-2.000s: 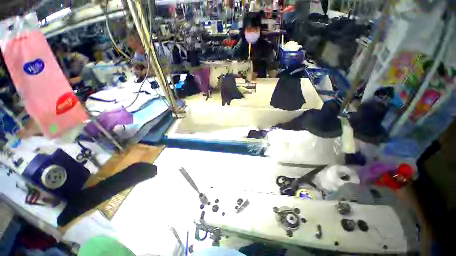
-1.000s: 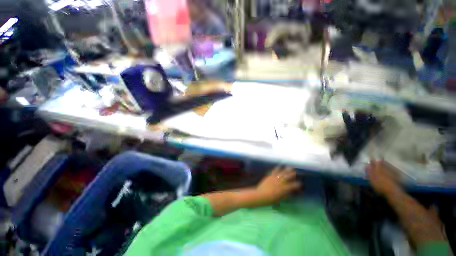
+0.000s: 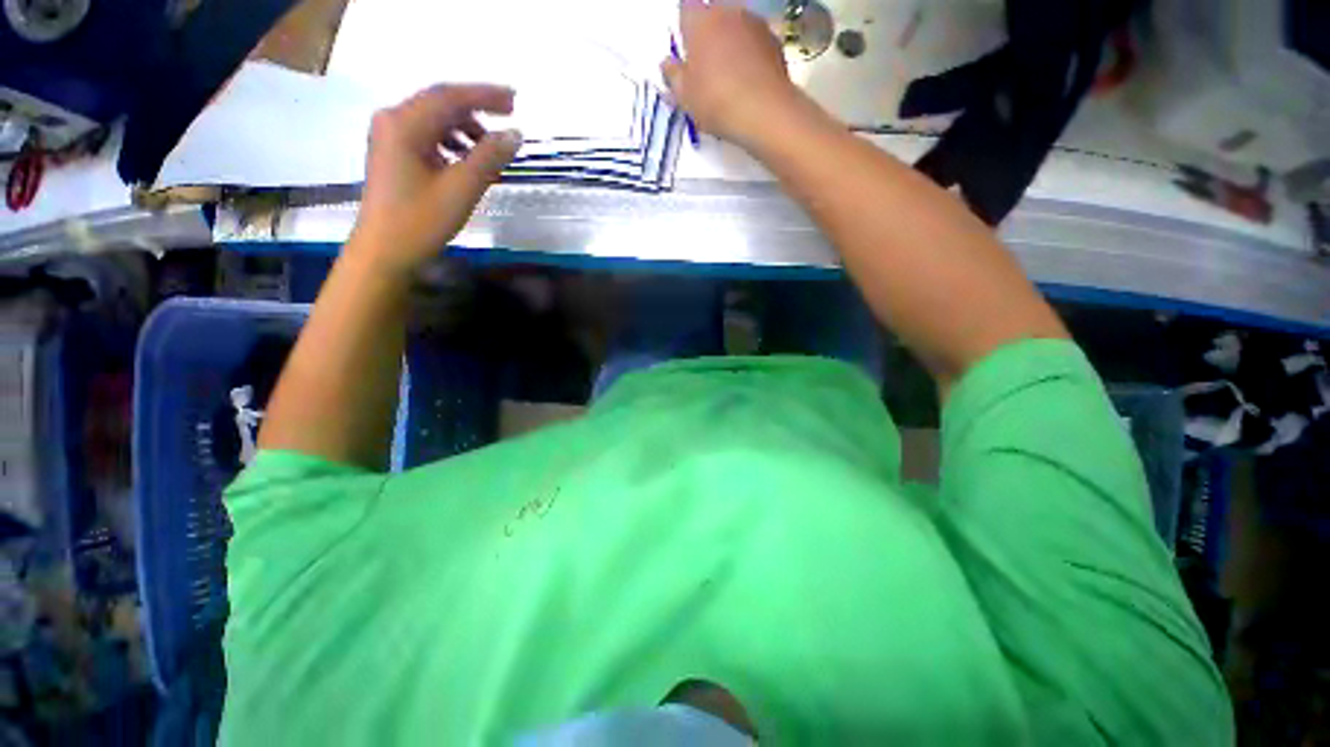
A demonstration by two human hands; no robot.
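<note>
White layered pieces point(image 3: 576, 153) with dark edge lines lie at the table's front edge, between my hands. My left hand point(image 3: 438, 168) is over their left side with fingers apart and slightly curled, holding nothing that I can see. My right hand point(image 3: 722, 73) is at the right side of the pieces, fingers bent around a thin blue pen point(image 3: 683, 114) that points down towards the tabletop. The fingertips of my right hand are partly cut off by the top edge of the picture.
Dark fabric point(image 3: 1021, 110) lies right of my right hand, over the machine bed. A small dark and reddish tool point(image 3: 1225, 190) is at the right. Dark cloth point(image 3: 197, 102) and red-handled scissors point(image 3: 25, 172) are at the left. A blue basket point(image 3: 150, 482) stands below the table.
The view has turned down to the table front. My left hand has risen from below the edge onto the white pieces. My right hand has moved left and now holds the pen.
</note>
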